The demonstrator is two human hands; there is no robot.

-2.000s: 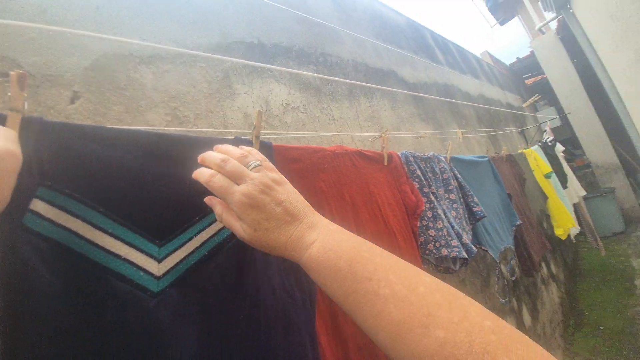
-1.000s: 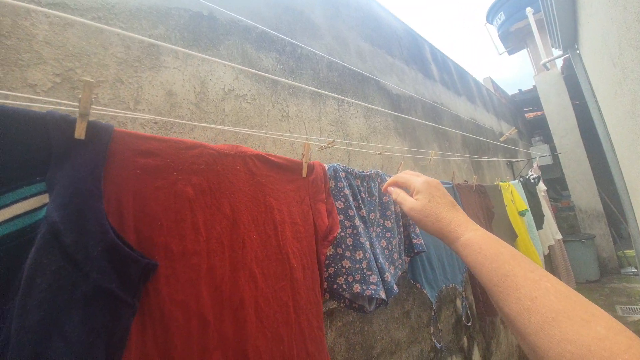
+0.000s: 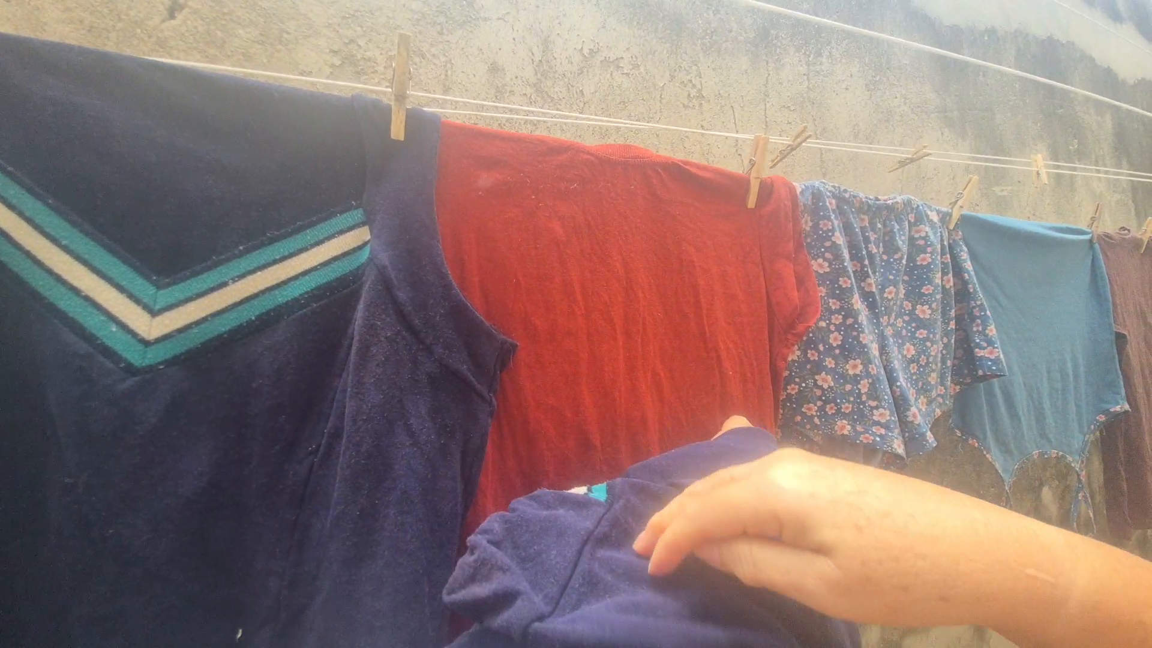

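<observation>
My right hand [image 3: 765, 526] reaches in from the right, its fingers on a bunched navy blue garment [image 3: 558, 562] with a bit of turquoise trim; whether they grip it is hidden. A single fingertip [image 3: 736, 423] shows over the cloth's upper edge, perhaps of my left hand, otherwise unseen. Left of the bundle hangs a navy sleeveless garment [image 3: 270, 432] with turquoise and cream chevron stripes, under a wooden clothespin [image 3: 400, 87]. Behind the bundle hangs a red shirt [image 3: 621, 297], with another wooden clothespin [image 3: 758, 171] at its right end.
Flowered shorts [image 3: 864, 315], a blue top [image 3: 1035, 315] and a brown garment [image 3: 1132, 360] hang farther right. Loose-looking clothespins sit on the clotheslines [image 3: 576, 115], among them a tilted one [image 3: 792, 144]. A rough concrete wall [image 3: 540, 54] stands behind.
My right hand has moved from the line near the flowered shorts down to a bunched navy garment that now shows in front of the red shirt. The view has turned left and closer.
</observation>
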